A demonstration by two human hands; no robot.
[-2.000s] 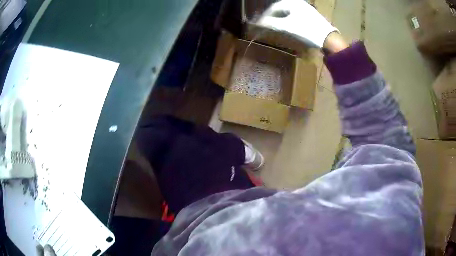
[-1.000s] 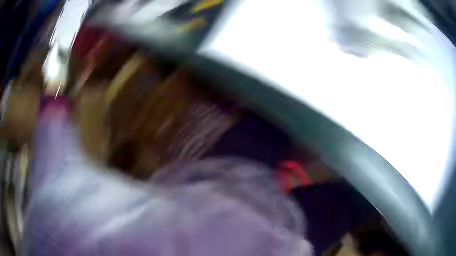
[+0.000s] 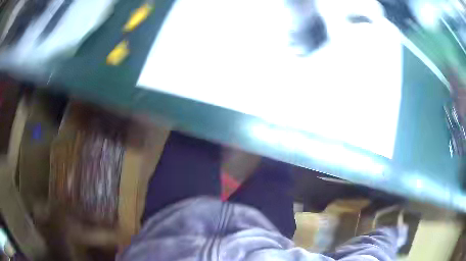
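The view is heavily blurred. A white sheet (image 3: 245, 71) lies on the green mat (image 3: 426, 112) in front of me. A dark blurred thing (image 3: 309, 33) stands out on the sheet near the top edge; its kind cannot be made out. A smaller dark thing (image 3: 359, 19) is to its right. My left hand is not in view. My right sleeve reaches to the lower right. A pale blurred patch (image 3: 402, 233) at its end may be my right hand, low beside the bench edge; its fingers and any hold cannot be made out.
Two yellow pieces (image 3: 127, 35), perhaps a screwdriver handle, lie on the mat left of the sheet. A pale tray (image 3: 71, 28) is at the upper left. An open carton (image 3: 130, 188) with blurred contents is below the bench at left. More cartons (image 3: 432, 239) are at lower right.
The view has swung from the floor carton and bench side to the bench front. The raised left arm seen a second ago has left the view. A right sleeve now shows at lower right.
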